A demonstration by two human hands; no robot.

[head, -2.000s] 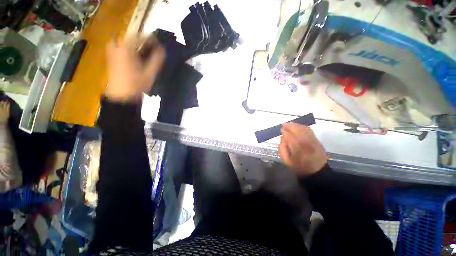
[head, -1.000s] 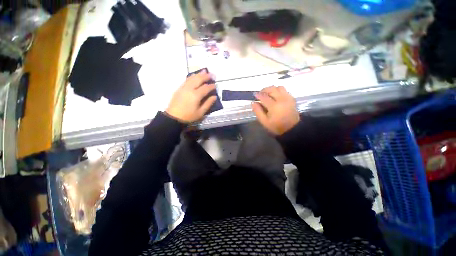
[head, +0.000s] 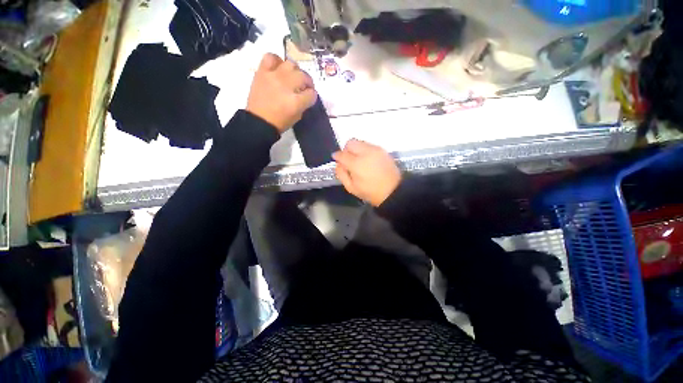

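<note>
A black cut fabric piece point(head: 316, 135) lies slanted on the white table, below the needle area. My left hand point(head: 281, 93) grips its upper end, fingers curled. My right hand point(head: 368, 171) pinches its lower right corner at the table's front edge. The narrow fabric strip cannot be told apart from the piece. The presser foot and needle point(head: 320, 60) are just above and right of my left hand. A stack of flat black cut pieces point(head: 166, 97) lies to the left, and a ridged black pile point(head: 210, 28) lies behind it.
The sewing machine point(head: 517, 45) fills the upper right, with red scissors handles point(head: 425, 54) under its arm. Red-and-white snips point(head: 458, 106) lie right of the needle. A silver ruler strip point(head: 479, 152) runs along the front edge. A blue basket point(head: 599, 247) is at right.
My left hand has moved up towards the needle with the fabric piece. My right hand has moved left to the piece's lower corner; the narrow strip no longer shows separately.
</note>
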